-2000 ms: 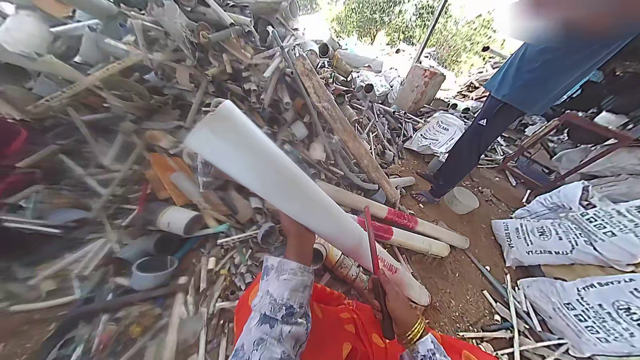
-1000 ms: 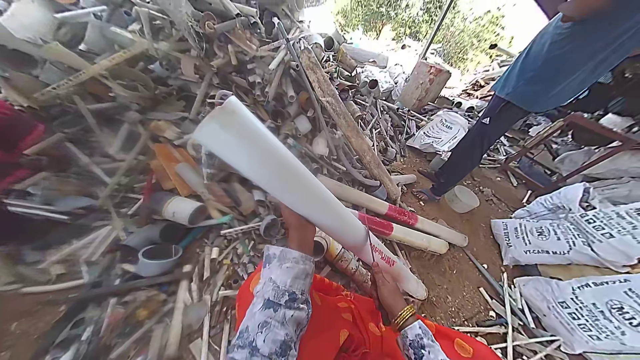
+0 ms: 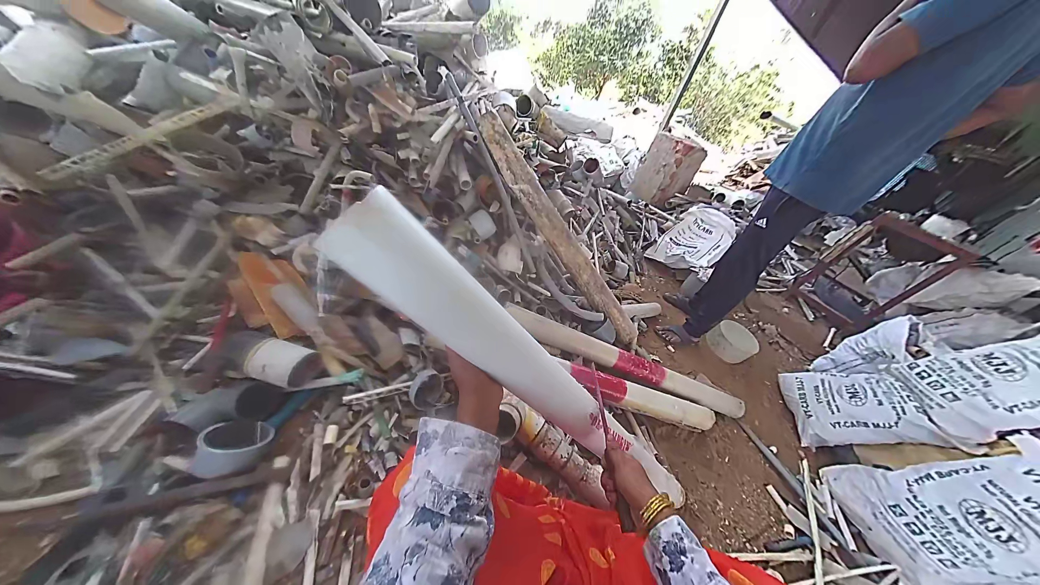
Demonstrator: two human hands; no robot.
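A long white plastic pipe, flared at its far end and marked in red near its close end, slants across the middle. My left hand grips its underside about midway; the fingers are mostly hidden behind it. Near the close end, my right hand, with yellow bangles at the wrist, is closed around a long thin reddish blade. The blade stands up across the pipe's red marking, and its lower part shows below the hand. Whether its edge touches the pipe I cannot tell.
Cream pipes with red bands lie just beyond. A heap of scrap pipes rises ahead and left, with a wooden pole on it. Printed white sacks lie at right. A person in blue stands beyond, near a metal frame.
The blade lay across the pipe two seconds ago, did not show clearly one second ago, and is visible upright across it now. The other person's arm has shifted. The pipe keeps much the same slant.
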